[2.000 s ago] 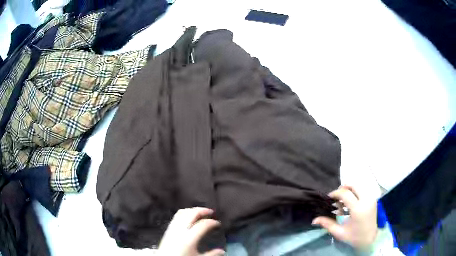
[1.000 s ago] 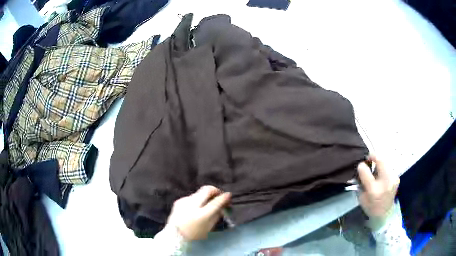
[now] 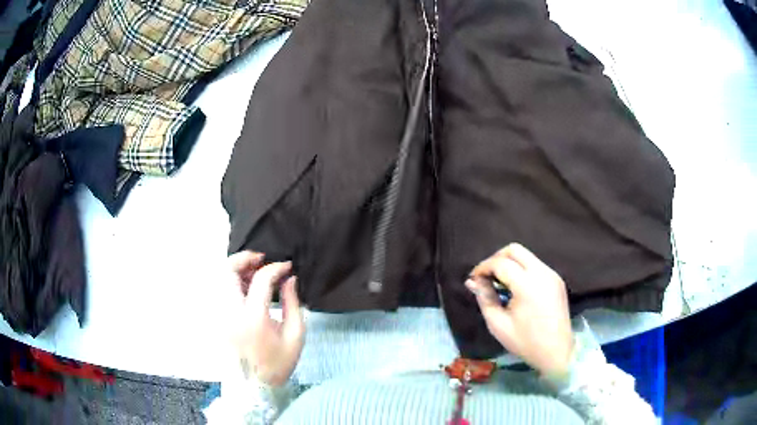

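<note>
The dark brown jacket (image 3: 531,158) lies spread in front of me, its front edges partly apart and its pale-toothed front zipper (image 3: 402,158) showing down the middle. The left zipper edge slants down to a pale end above the hem. My left hand (image 3: 270,311) is at the jacket's lower left hem, fingers apart, with nothing seen in it. My right hand (image 3: 523,303) is over the lower right front beside the opening, curled around a small dark tool, apparently thread snips (image 3: 500,290), mostly hidden by the fingers.
A beige tartan garment (image 3: 141,66) and dark cloth (image 3: 41,216) lie at left on the white table (image 3: 158,266), whose curved edge runs near me. A blue crate (image 3: 647,365) is below right. A red-orange lanyard piece (image 3: 471,370) hangs at my front.
The jacket's front has been opened out, exposing the zipper, and it lies nearer the frame's bottom. My left hand has moved to the left hem; my right hand has moved inward from the right corner.
</note>
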